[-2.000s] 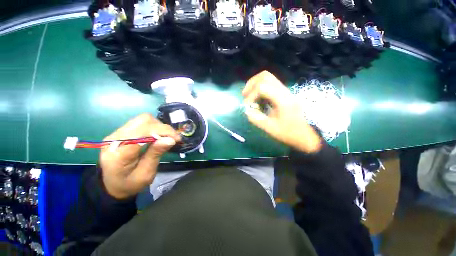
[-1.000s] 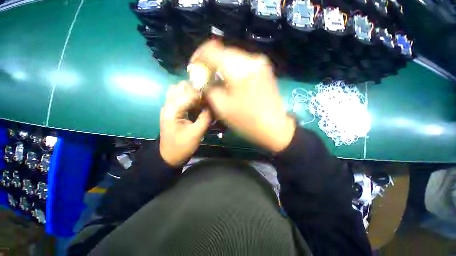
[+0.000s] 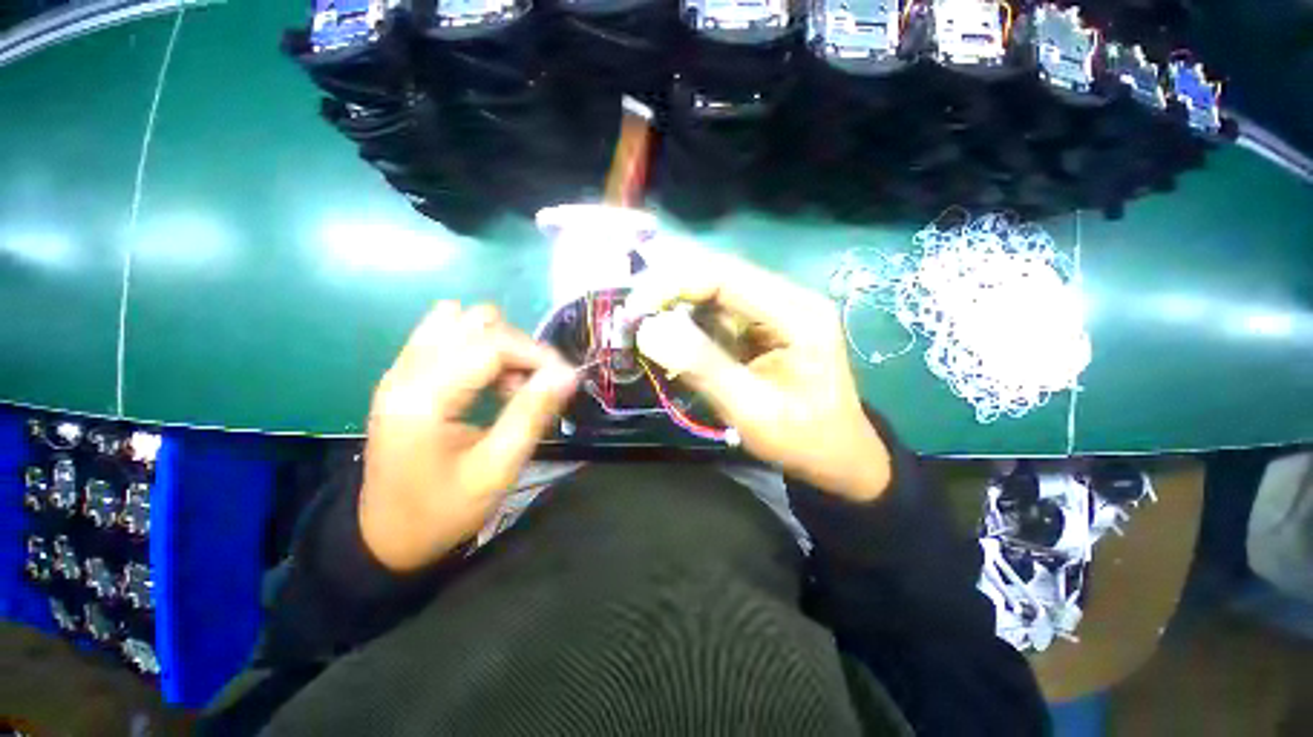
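A white camera housing point(image 3: 580, 248) stands at the mat's front, its round black opening facing me. Red, yellow and purple leads point(image 3: 606, 346) come out of the opening and curve to the right. My left hand point(image 3: 458, 432) is left of the opening, thumb and forefinger pinched on something thin and pale, seemingly a lead. My right hand point(image 3: 782, 377) grips the right side of the housing, thumb and fingers at its rim beside the leads. The fingertips hide part of the opening. Glare blurs the housing's top.
A brown strip point(image 3: 629, 161) shows behind the housing. Black camera modules point(image 3: 857, 32) stand in rows along the back. A tangled pile of whitish sealing rings point(image 3: 996, 320) lies right. Below the bench are a blue bin point(image 3: 216, 554) left and a brown tub point(image 3: 1149, 598) with white-and-black parts right.
My hands were together, blurred, in front of the modules; now they are apart at the housing's opening. The housing, mostly hidden a second ago, shows again, with leads hanging out of it.
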